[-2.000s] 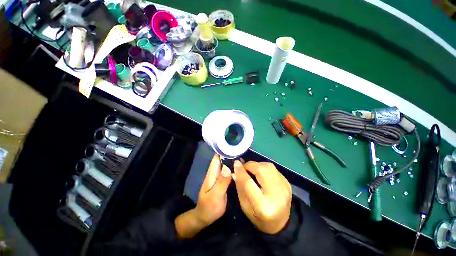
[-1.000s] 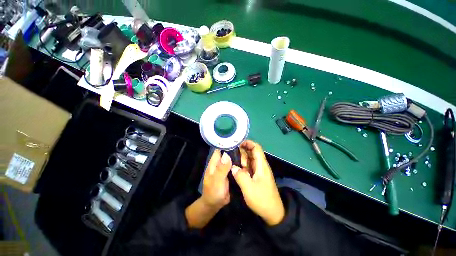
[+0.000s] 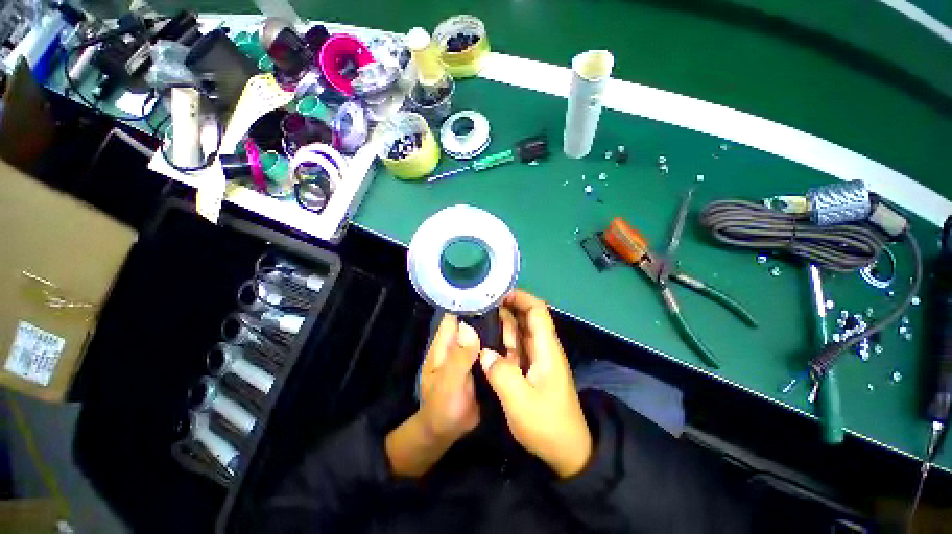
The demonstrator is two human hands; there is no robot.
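Note:
A white ring-shaped hair dryer head (image 3: 428, 261) is held upright over my lap, just off the bench's front edge. The green bench shows through its centre hole. Its black handle (image 3: 483, 330) runs down between my hands. My left hand (image 3: 450, 384) grips the handle from the left, thumb on its front. My right hand (image 3: 534, 384) holds it from the right, fingers behind and thumb on the front. The lower part of the handle is hidden by my hands.
Orange and green pliers (image 3: 660, 273), black clips (image 3: 598, 250), a white tube (image 3: 586, 106), a cord bundle (image 3: 790, 238), a green screwdriver (image 3: 825, 360) and scattered screws lie on the bench. Screw cups (image 3: 408, 148) and a parts tray (image 3: 332, 221) stand left. A black crate (image 3: 298, 355) holds dryer bodies.
Since two seconds ago, the dryer head has turned to face the camera more, and my right fingers have moved from its base to around the handle. The view has shifted slightly.

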